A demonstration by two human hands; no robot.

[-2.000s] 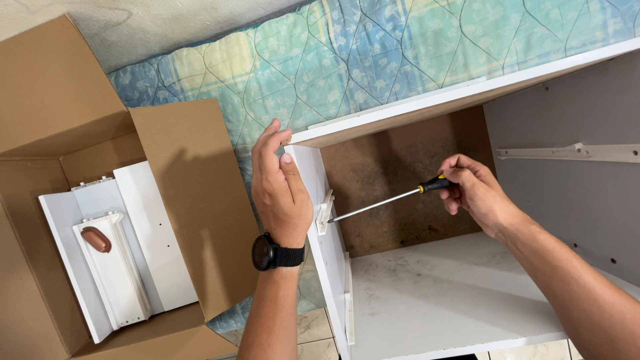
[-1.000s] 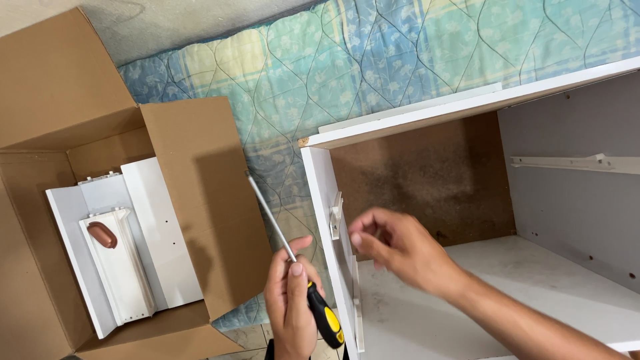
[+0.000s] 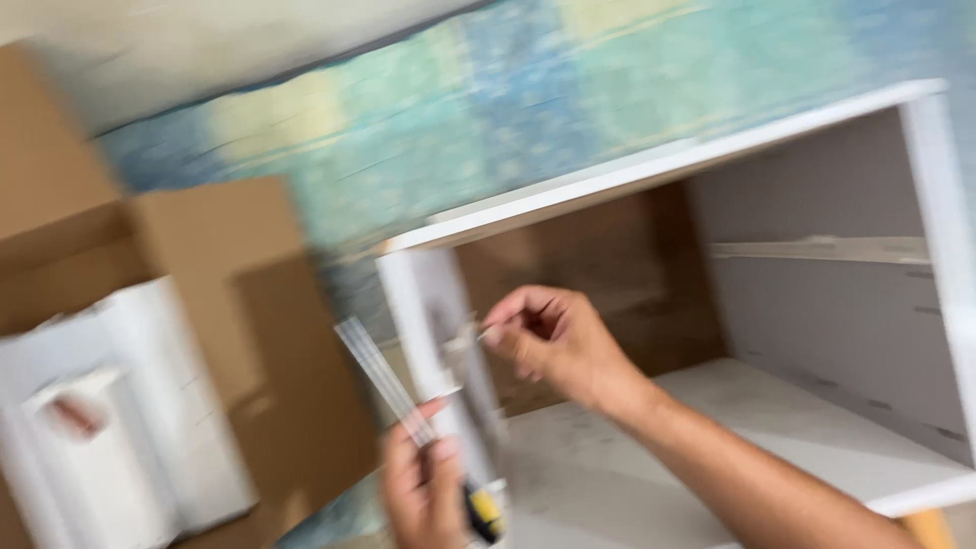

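Observation:
My left hand [image 3: 423,476] holds a screwdriver [image 3: 482,515] with a black and yellow handle, its metal shaft pointing up and left in front of the white cabinet's side panel [image 3: 412,320]. Thumb and fingers of my right hand [image 3: 545,335] are pinched together around something small and thin, perhaps a screw; blur hides what it is. They are beside a pale drawer-runner piece [image 3: 460,347] on the inner face of that panel. Another light-coloured runner [image 3: 823,249] lies along the opposite inner wall of the cabinet.
An open cardboard box [image 3: 305,366] at the left contains white panels [image 3: 191,404] and a reddish-brown object [image 3: 76,415]. Behind the cabinet lies a blue-green patterned quilted cover [image 3: 427,130]. The cabinet's brown back panel [image 3: 610,274] shows inside the frame.
Two seconds ago my right hand held the screwdriver at the runner and my left rested on the cabinet's edge. The screwdriver is now in my left hand. The view has shifted and blurred.

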